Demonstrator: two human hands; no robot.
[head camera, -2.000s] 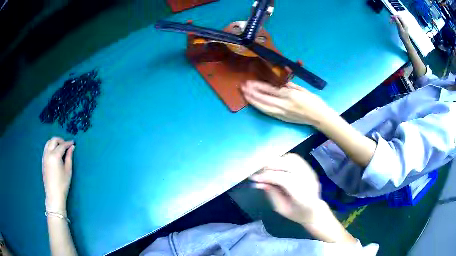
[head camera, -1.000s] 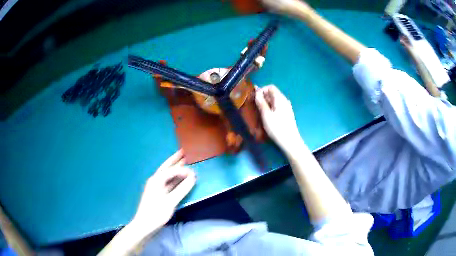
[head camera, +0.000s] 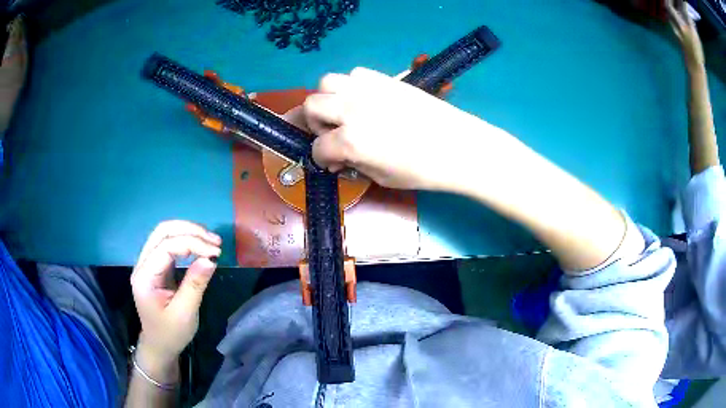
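A three-armed black assembly lies as a Y on a reddish-brown base plate. Orange holders grip its arms. One arm points towards me, past the table edge and over my lap. Under the hub is an orange-tan disc with silvery spots. My right hand is over the hub, fingertips bunched and touching it; any small part between them is hidden. My left hand is raised near the table edge, left of the plate, with a tiny black part between thumb and fingers.
A pile of small black parts lies at the far side of the blue-green table. Another person's arm reaches in at the far right. A hand and blue clothing show at the left.
The fixture with the Y assembly now sits squarely in front of me. My right hand has moved from the plate's right side onto the hub. My left hand has left the plate's near edge.
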